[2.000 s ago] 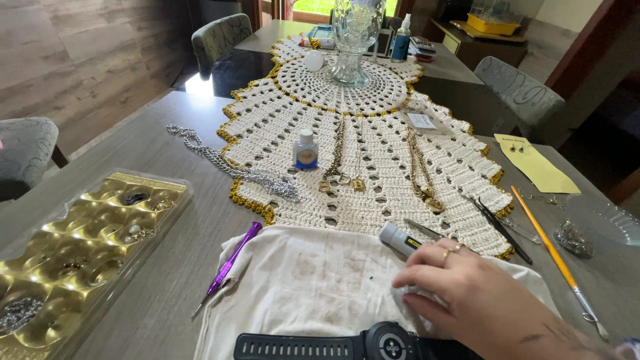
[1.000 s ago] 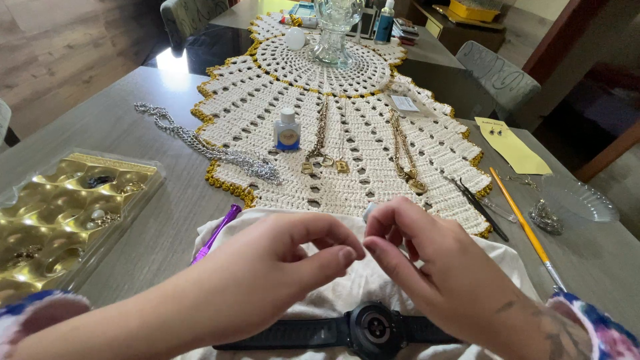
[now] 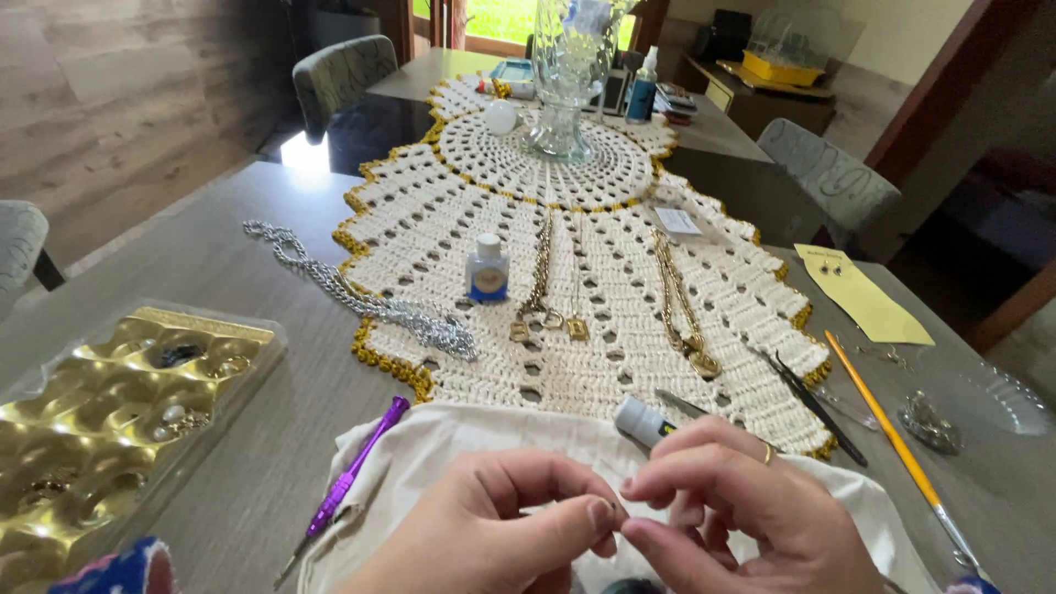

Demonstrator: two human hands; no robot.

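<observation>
My left hand [image 3: 528, 528] pinches a tiny dark item, too small to identify, between thumb and index finger above a white cloth [image 3: 429, 429]. Beside it, my right hand [image 3: 742, 511] has its thumb close to the left fingertips; its other fingers are bent and apart, and whether it holds anything is unclear. A grey-capped tube [image 3: 642, 419] lies just behind the right hand, near a pointed metal tool [image 3: 681, 403]. Left of the hands, a purple screwdriver [image 3: 355, 466] rests at the cloth's edge. The watch is mostly hidden below the hands.
A gold jewelry tray [image 3: 136, 412] stands left. A silver chain [image 3: 388, 305], small bottle [image 3: 487, 268] and gold necklaces [image 3: 681, 322] lie on or overlap the crochet runner [image 3: 462, 346]. Black tweezers [image 3: 817, 404], an orange-handled brush [image 3: 891, 437] and a clear dish [image 3: 1002, 396] lie right. A glass vase [image 3: 569, 91] stands behind.
Two seconds ago only the right hand was over the cloth, by the tube; both hands are now together there. The watch, plainly visible earlier, is now largely out of sight.
</observation>
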